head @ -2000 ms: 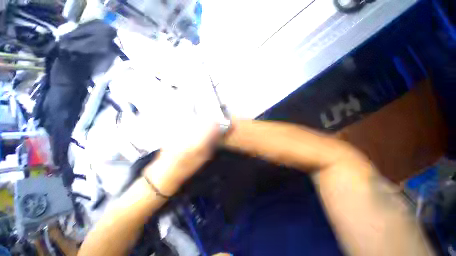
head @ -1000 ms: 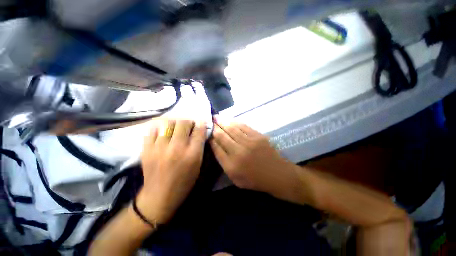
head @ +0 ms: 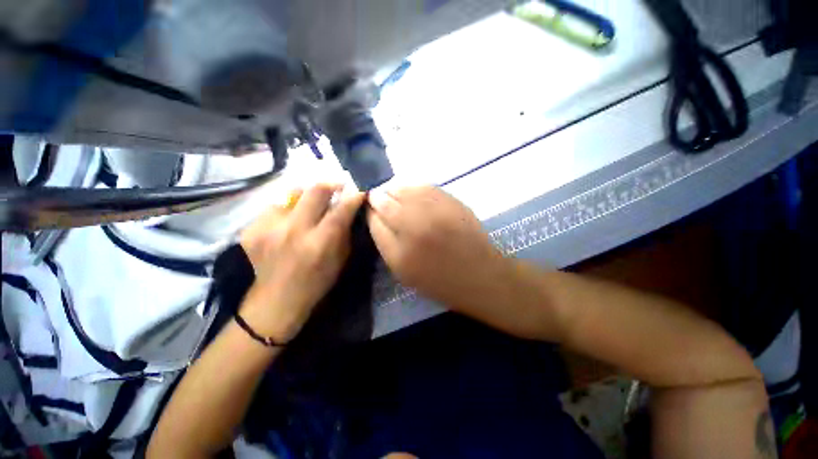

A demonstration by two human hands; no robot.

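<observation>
A black fabric piece (head: 345, 291) hangs from my fingertips over the table's front edge. My left hand (head: 300, 242) pinches it from the left, fingers close to the machine's foot area. My right hand (head: 430, 238) pinches it from the right, fingertips nearly touching the left ones. The dark grey attachment (head: 364, 154) of the sewing machine (head: 224, 54) stands right above the fingertips. The needle and the exact seam are hidden. White garment panels with black stripes (head: 143, 296) lie heaped to the left.
Black-handled scissors (head: 709, 103) and a yellow-green and blue tool (head: 569, 22) lie on the white table, right of the machine head. The grey front edge (head: 583, 215) carries ruler marks. A curved metal bar (head: 143, 204) crosses at left.
Both hands have moved slightly up and left with the fabric at the fingertips. The white cloth between the hands is now mostly hidden, and more black fabric shows below them.
</observation>
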